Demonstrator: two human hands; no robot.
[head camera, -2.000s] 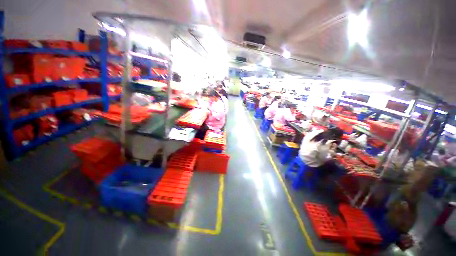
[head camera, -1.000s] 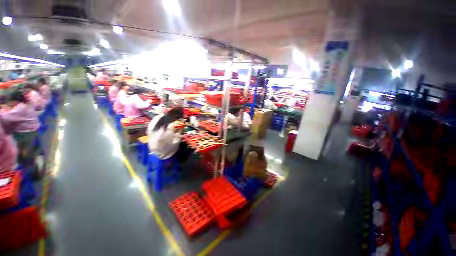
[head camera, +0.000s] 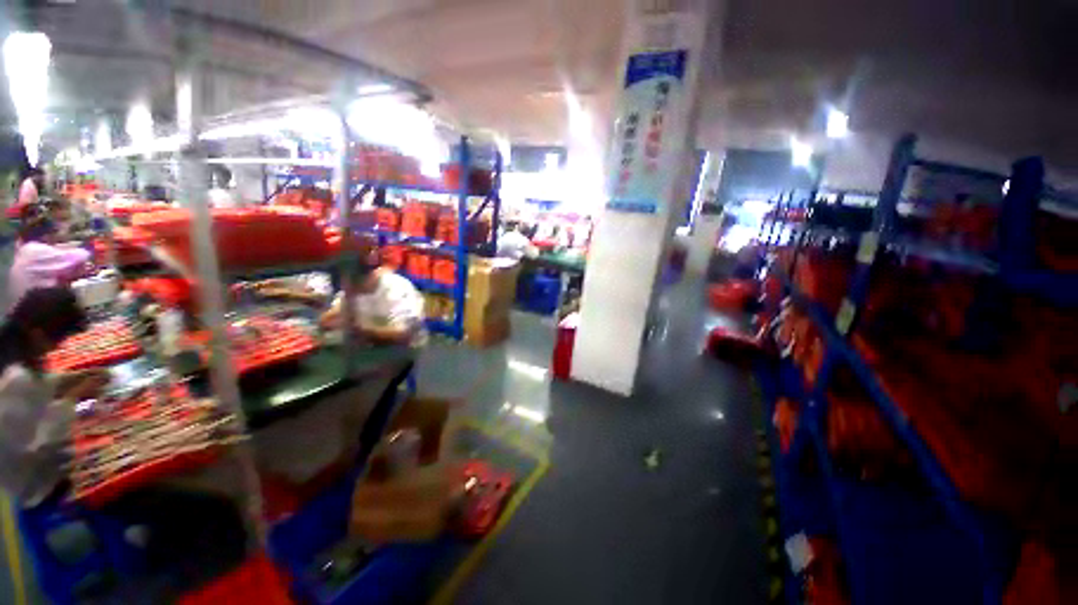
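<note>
Neither of my hands is in the picture, and no tool shows. Nearest in front, an open brown cardboard box (head camera: 408, 502) stands on the floor at the lower middle. A red tray (head camera: 482, 496) lies on the floor just right of it. A blue bin (head camera: 361, 573) with unclear contents is at the bottom left of the box. A small pale yellow-green scrap (head camera: 653, 457) lies on the grey floor right of centre. The picture is blurred.
A white pillar (head camera: 638, 236) with a blue-white sign stands ahead, a red box (head camera: 566, 346) at its foot. Blue racks with red trays (head camera: 828, 402) line the right. Seated people (head camera: 36, 402) work at benches on the left. A tall brown carton (head camera: 488, 301) stands behind.
The view has turned right and moved forward. The long aisle has left the picture; the pillar has shifted left and looks nearer. The cardboard box and right-hand racks look larger.
</note>
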